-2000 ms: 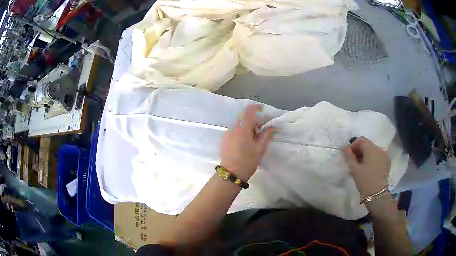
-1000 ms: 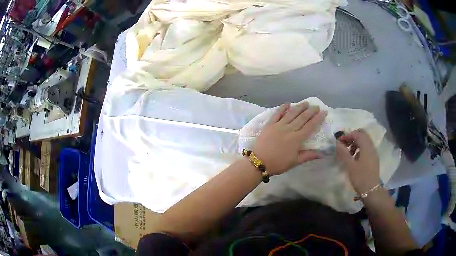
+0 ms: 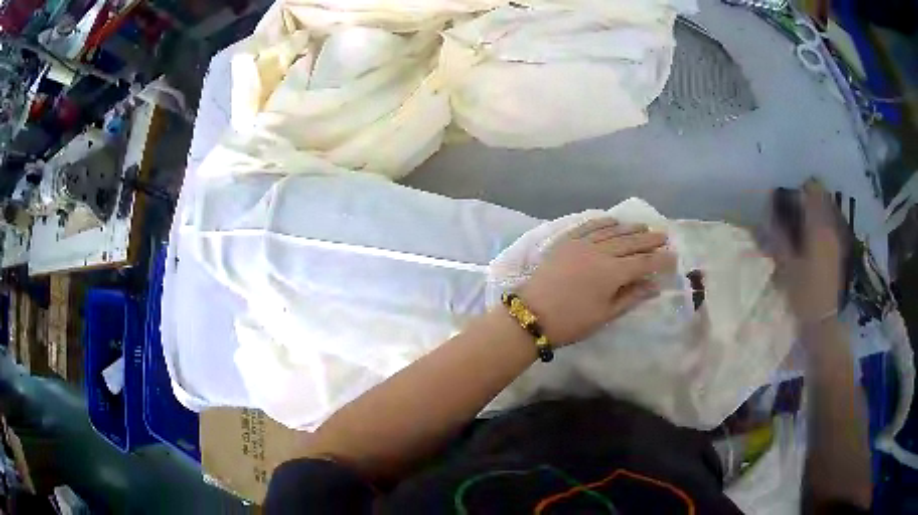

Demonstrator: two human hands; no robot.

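Observation:
A thin white garment (image 3: 352, 292) lies spread over the pale table in front of me, with a straight bright seam running along its left part. My left hand (image 3: 599, 277) lies flat on the garment's right part, fingers pointing right. A small dark object (image 3: 697, 289) lies on the cloth just right of my left fingertips. My right hand (image 3: 813, 251) is blurred at the far right, on the dark iron (image 3: 787, 216). Its fingers seem closed around the iron's top, and the iron is partly hidden.
A bunched cream garment (image 3: 549, 75) lies at the far side. A grey mesh plate (image 3: 705, 80) is at the far right, with metal loops (image 3: 811, 56) at the table's edge. Blue bins (image 3: 111, 352), a cardboard box (image 3: 242, 448) and a sewing machine (image 3: 96, 186) stand at left.
My left hand has moved right and flattened on the cloth. My right hand has left the cloth and the small dark object and moved right to the iron.

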